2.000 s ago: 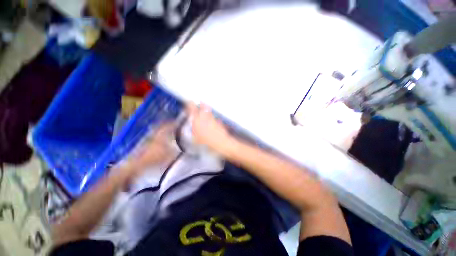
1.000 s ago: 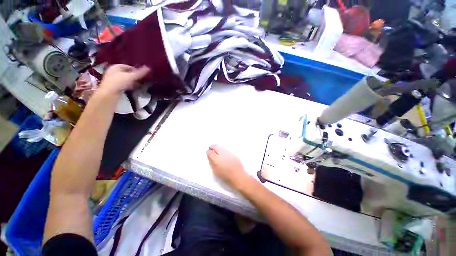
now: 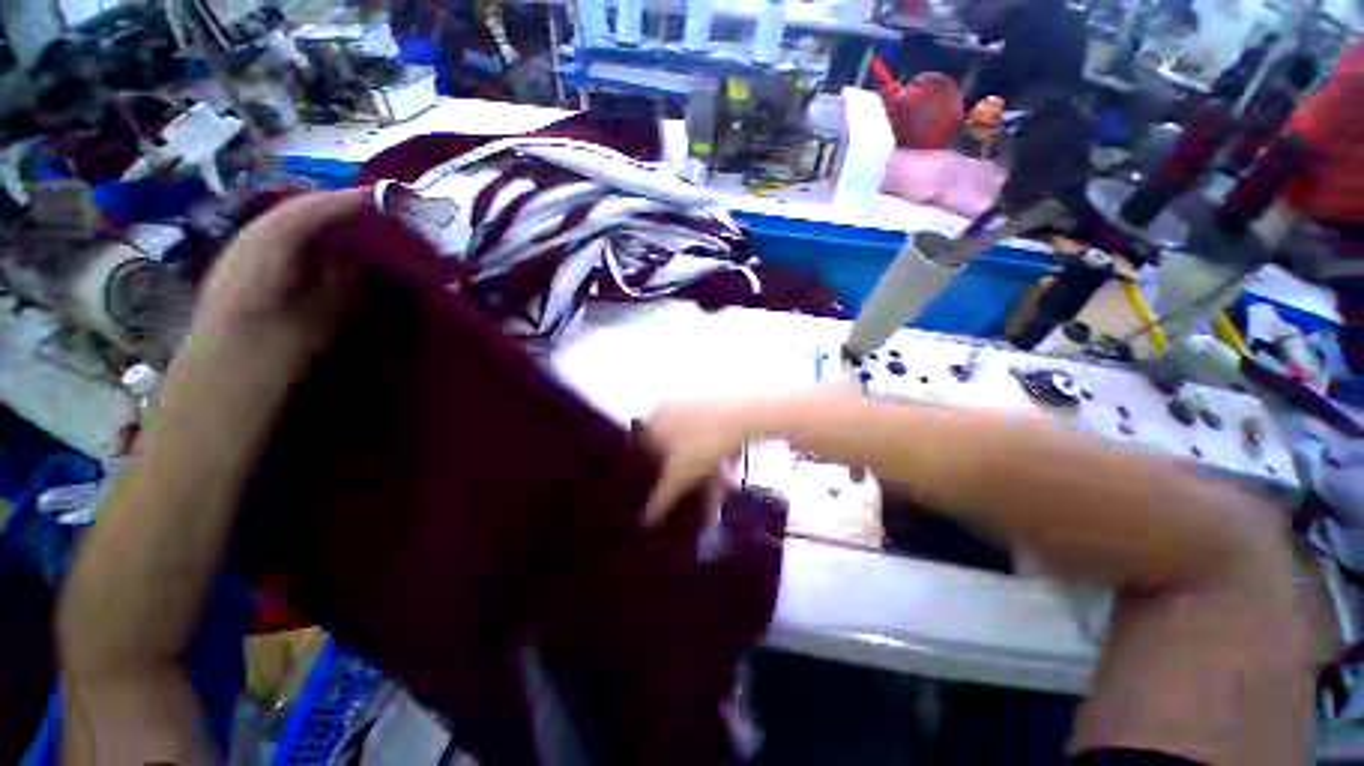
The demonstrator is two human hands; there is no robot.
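A large maroon garment piece (image 3: pixel 449 509) hangs between my two hands, in front of the table and over its left part. My left hand (image 3: pixel 292 247) is raised at the upper left and grips the cloth's top edge; it is blurred. My right hand (image 3: pixel 691 452) holds the cloth's right edge near the middle, with its fingers over the cloth. Small pale parts show at the cloth's lower edge. The white sewing machine (image 3: pixel 1077 404) stands to the right; my right forearm hides its needle area.
A pile of maroon and white striped pieces (image 3: pixel 598 225) lies at the table's back left. A blue trough (image 3: pixel 987 285) runs behind the machine. A pale tool cup (image 3: pixel 902 292) stands on the machine head. A blue crate (image 3: pixel 322 711) is at the lower left.
The maroon piece has come off the pile toward me and now hangs spread out. My right hand has left the bare tabletop and taken hold of it. The view has tilted up.
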